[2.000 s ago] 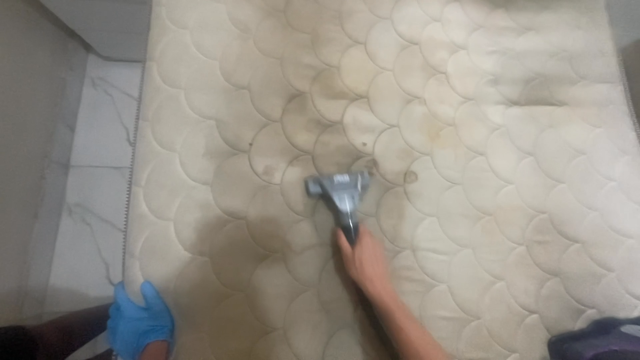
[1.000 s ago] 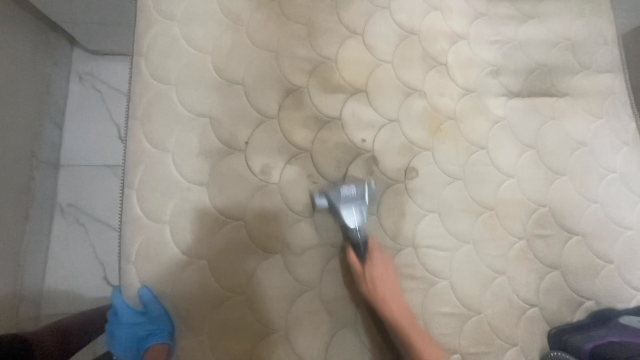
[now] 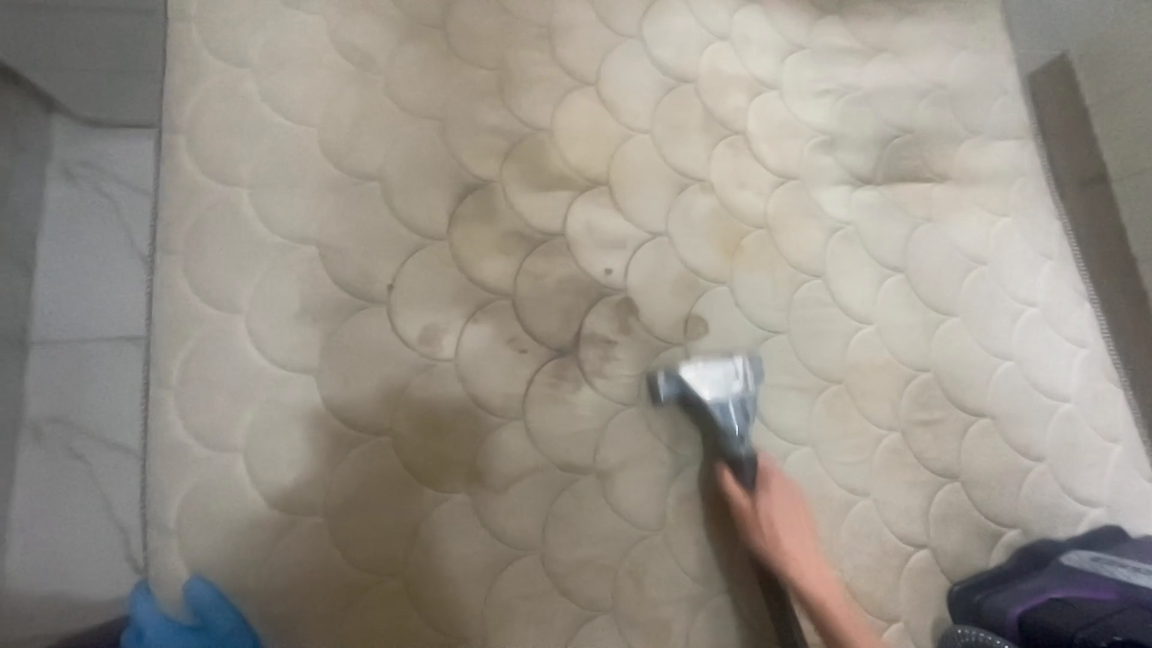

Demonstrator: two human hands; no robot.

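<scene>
My right hand [image 3: 772,508], without a glove, is closed around the dark handle of a clear and grey upholstery-cleaning nozzle [image 3: 724,382], whose wide head rests on a quilted cream mattress [image 3: 855,432]. A dark hose or tube runs down from the handle beneath my forearm. My left hand [image 3: 191,616], in a blue glove, lies at the mattress's lower left edge, partly cut off by the frame; whether it grips the edge is unclear. Brown stains [image 3: 621,328] and darker patches mark the scalloped fabric left of and above the nozzle.
A black and purple machine [image 3: 1062,589] with a ribbed hose sits at the lower right. Marble-look floor tiles [image 3: 85,360] run along the left side. A brown strip [image 3: 1093,216] lies beyond the mattress's right edge, and a grey surface [image 3: 85,58] is at the upper left.
My right hand has drawn the nozzle back towards me, down the mattress and away from the brown stains. My left hand stays at the lower left edge.
</scene>
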